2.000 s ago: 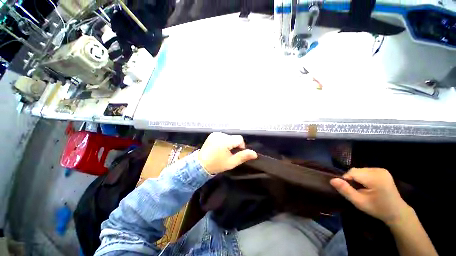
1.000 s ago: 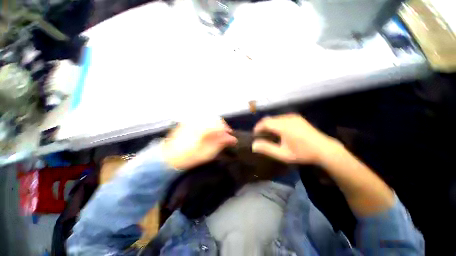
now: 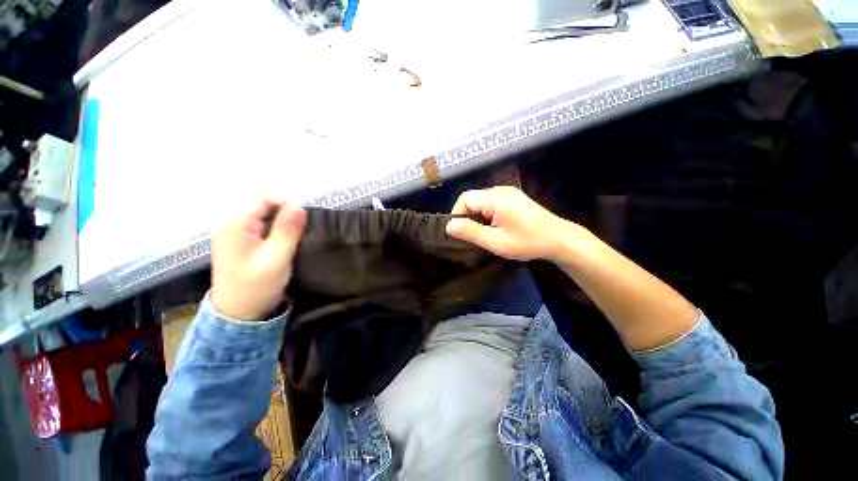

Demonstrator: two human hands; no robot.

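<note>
A dark brown garment (image 3: 357, 268) hangs over the lap below the table's front edge. Its top edge is a gathered, rippled band stretched between my two hands. My left hand (image 3: 254, 258) grips the band's left end with thumb and fingers. My right hand (image 3: 503, 224) pinches the band's right end. The lower part of the garment falls in dark folds, and its shape there is hard to tell.
White table (image 3: 235, 122) with a ruler strip along its front edge and blue tape (image 3: 88, 160) at left. Snips (image 3: 408, 75) lie near the machine, tweezers (image 3: 574, 30) further right. A red stool (image 3: 71, 390) stands lower left, beside a cardboard box (image 3: 276, 423).
The view has swung to the right. My hands first came close together, then moved apart, and the band between them now shows gathered and level.
</note>
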